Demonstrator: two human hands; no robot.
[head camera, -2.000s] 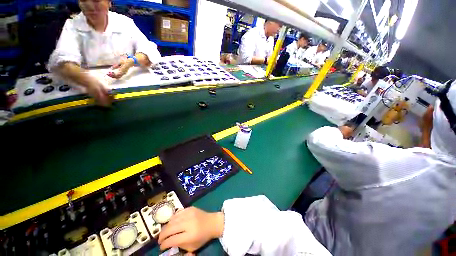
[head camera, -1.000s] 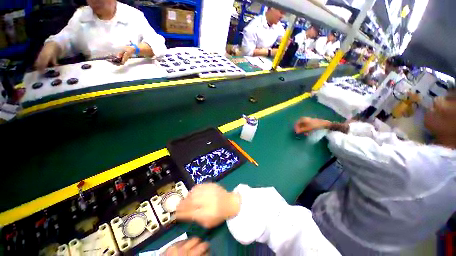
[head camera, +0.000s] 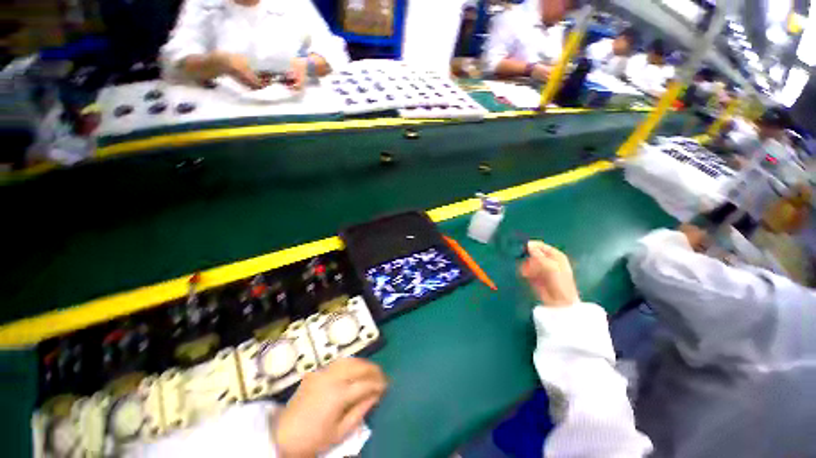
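My right hand (head camera: 550, 273) is raised over the green bench, right of the black parts box (head camera: 386, 234). It pinches a blurred dark ring part (head camera: 514, 243) at the fingertips. My left hand (head camera: 329, 407) is low in front of the cream fixtures (head camera: 282, 358), fingers curled and blurred; whether it holds anything cannot be told. A white wipe (head camera: 354, 442) shows beneath it. The fixtures stand in a row on a black base, with red-tipped toggle clamps (head camera: 259, 291) behind. The box holds blue-white bits.
An orange stick (head camera: 471, 263) and a small white bottle (head camera: 485, 222) stand or lie right of the box. Beyond the yellow strip, small dark rings (head camera: 386, 158) lie on the green belt. A white-sleeved person sits close at right; others work opposite at white trays (head camera: 403, 89).
My right hand has moved from the fixtures right and up over the bench, now with a ring part. My left hand has come further into view. The view has shifted, moving the fixtures right.
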